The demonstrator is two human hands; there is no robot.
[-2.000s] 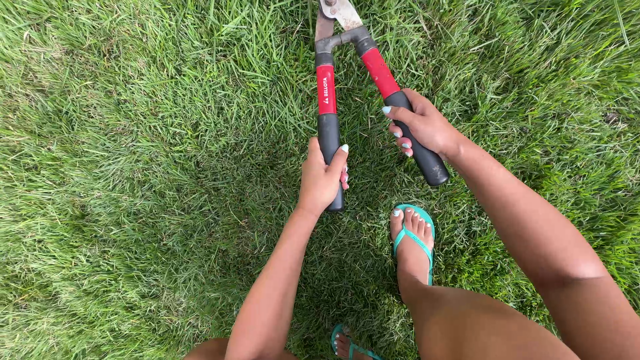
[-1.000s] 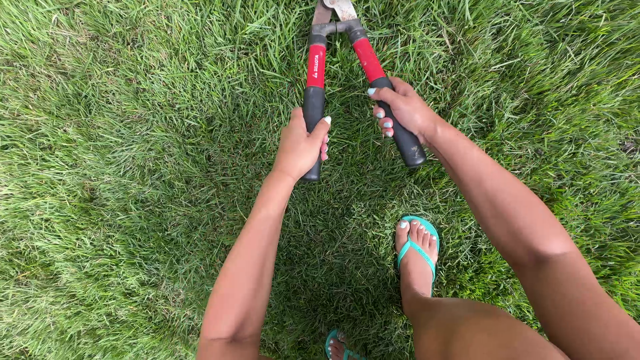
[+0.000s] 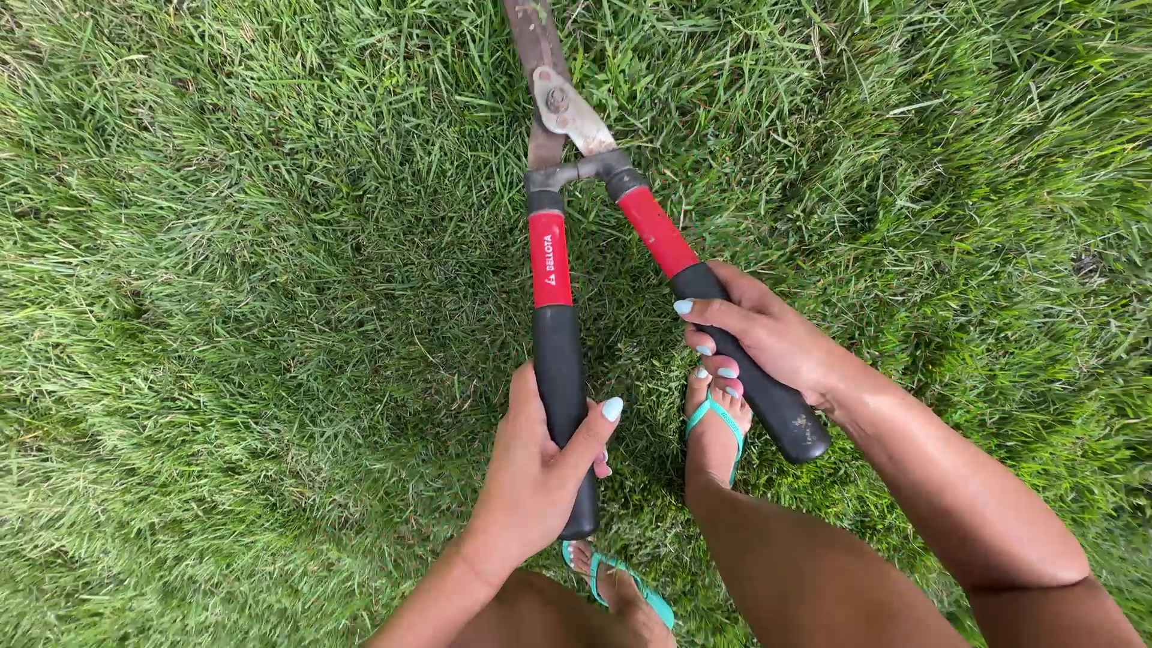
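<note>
A pair of Bellota hedge shears [image 3: 551, 256] with red and black handles lies over the grass, its metal blades pointing away from me and cut off by the top edge. My left hand [image 3: 540, 459] is closed around the black grip of the left handle, thumb along its right side. The black grip of the right handle is in my right hand [image 3: 765, 333], with the handle's end sticking out below the palm. The two handles stand somewhat apart, and the blades meet at a bolted pivot [image 3: 557, 100].
Grass [image 3: 270, 360] surrounds the tool on all sides. My feet wear turquoise flip-flops; one flip-flop [image 3: 714, 409] is beneath the right hand, the other flip-flop [image 3: 634, 585] near the bottom, just below the left handle's end.
The shears and both hands have come lower in the view, and more of the blades shows. The rear foot has come forward, closer to the left handle. Both hands keep their hold.
</note>
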